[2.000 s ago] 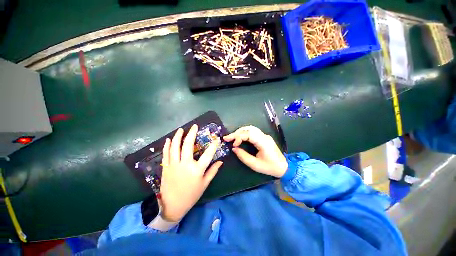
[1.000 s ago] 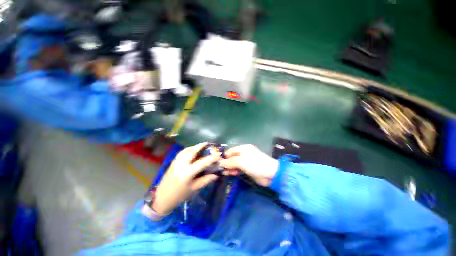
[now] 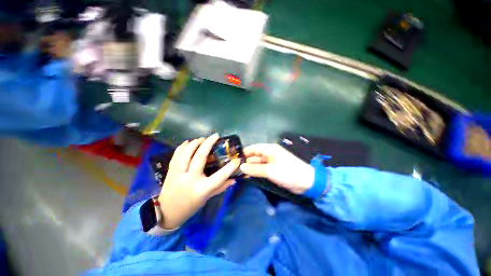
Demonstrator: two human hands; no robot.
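The open phone body (image 3: 223, 151) is held up in front of me, off the black foam pad (image 3: 336, 150), with shiny and orange details at its right end. My left hand (image 3: 191, 178) lies over the phone body and grips it, covering its middle. My right hand (image 3: 277, 167) has thumb and fingertips pinched at the right edge of the phone body. Whether a small part is between those fingertips is hidden.
A grey-white control box (image 3: 223, 46) with a red light stands ahead. The black foam parts tray (image 3: 409, 116) with gold strips and the blue parts bin (image 3: 474, 143) are at right. Another phone on a pad (image 3: 398, 38) lies farther back. A person in a blue sleeve (image 3: 37, 97) is at left.
The view has swung left. The phone body has been lifted off the foam pad with both hands still on it. The tray and bin now show farther right.
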